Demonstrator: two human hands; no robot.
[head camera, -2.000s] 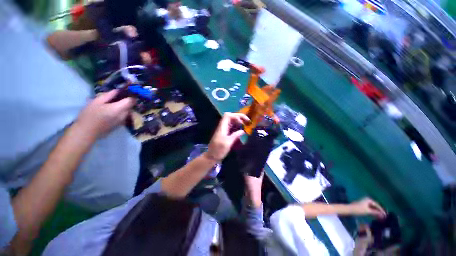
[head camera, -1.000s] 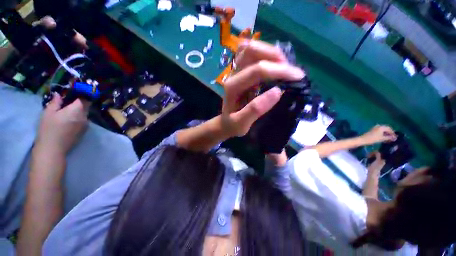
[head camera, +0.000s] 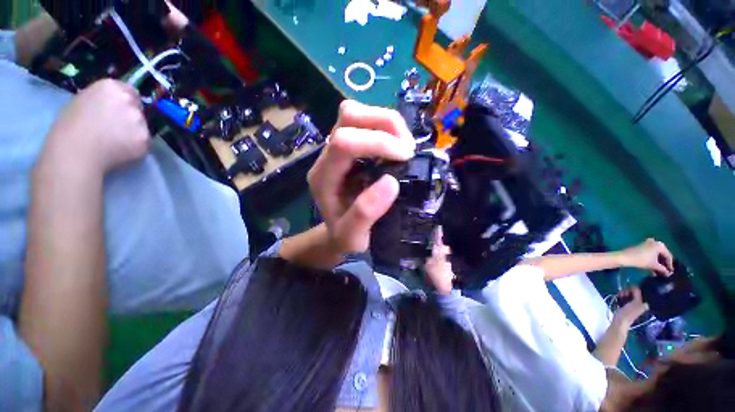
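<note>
An opened black device unit (head camera: 411, 217) is held up in front of my chest. Its inner side shows dark parts, and a thin red wire runs towards a larger black housing part (head camera: 496, 205) at its right. My left hand (head camera: 350, 177) grips the upper left of the unit, with fingers curled over the top and the thumb on its near side. My right hand (head camera: 439, 261) is at the unit's lower edge, supporting it from below; most of it is hidden behind the black parts.
An orange fixture (head camera: 447, 68) with a blue piece stands on the green bench (head camera: 314, 36) beyond the unit, near a white ring (head camera: 359, 76). A tray (head camera: 274, 167) of black units lies left. A coworker's arm (head camera: 72, 241) is close left; another coworker (head camera: 532, 338) sits right.
The black unit, seen closed a second ago, now shows open, with its inside and a separate black part spread to the right. The coworker's blue cell at the left shows further right.
</note>
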